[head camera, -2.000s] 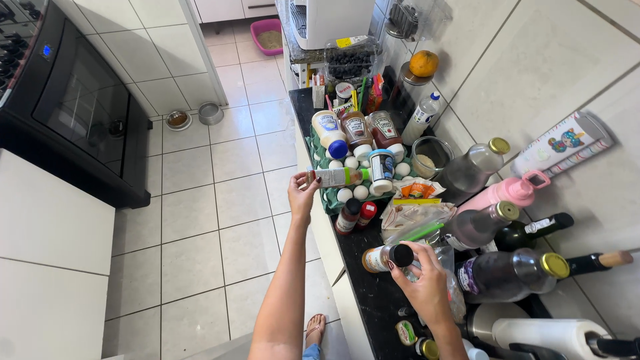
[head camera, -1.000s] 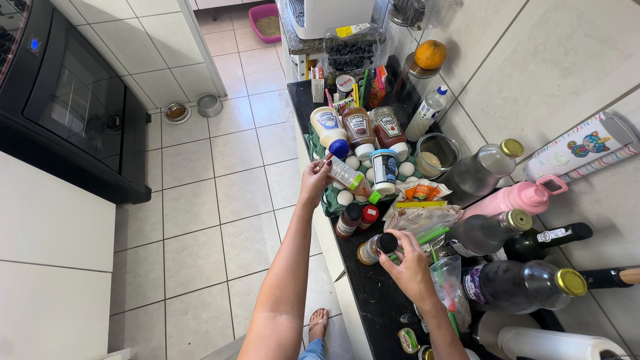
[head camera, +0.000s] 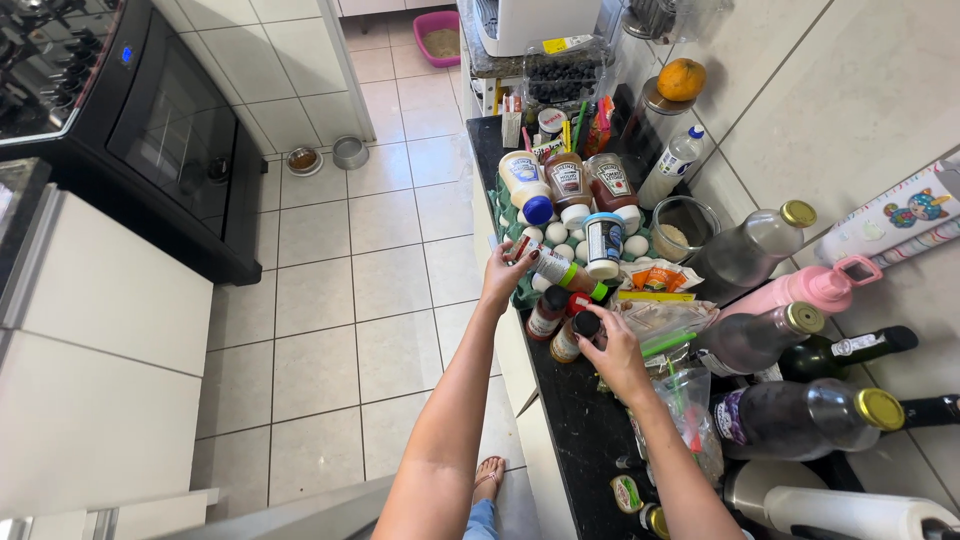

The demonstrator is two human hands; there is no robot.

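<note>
My left hand [head camera: 508, 276] grips the end of a clear sauce bottle with a green cap [head camera: 559, 268], which lies tilted over the green egg carton [head camera: 523, 296] of white eggs. My right hand [head camera: 611, 349] has its fingers on the black cap of a small spice jar [head camera: 566, 341] at the counter's edge. Beside that jar stand another black-capped jar [head camera: 547, 313] and a red-capped one [head camera: 578, 303]. On the eggs rest a mayonnaise bottle [head camera: 525, 180], a barbecue sauce bottle [head camera: 568, 184], a ketchup bottle [head camera: 613, 187] and a blue-lidded tub [head camera: 603, 244].
Along the tiled wall stand glass bottles with gold lids [head camera: 750, 244], a pink water bottle [head camera: 806, 289], a dark green bottle [head camera: 832, 354] and a paper towel roll [head camera: 840, 510]. Plastic bags [head camera: 686, 397] lie right of my right hand. A black oven [head camera: 187, 142] is across the floor.
My right hand has moved with the spice jar toward the other small jars, up and left along the counter. The green-capped bottle in my left hand has turned from level to slanting.
</note>
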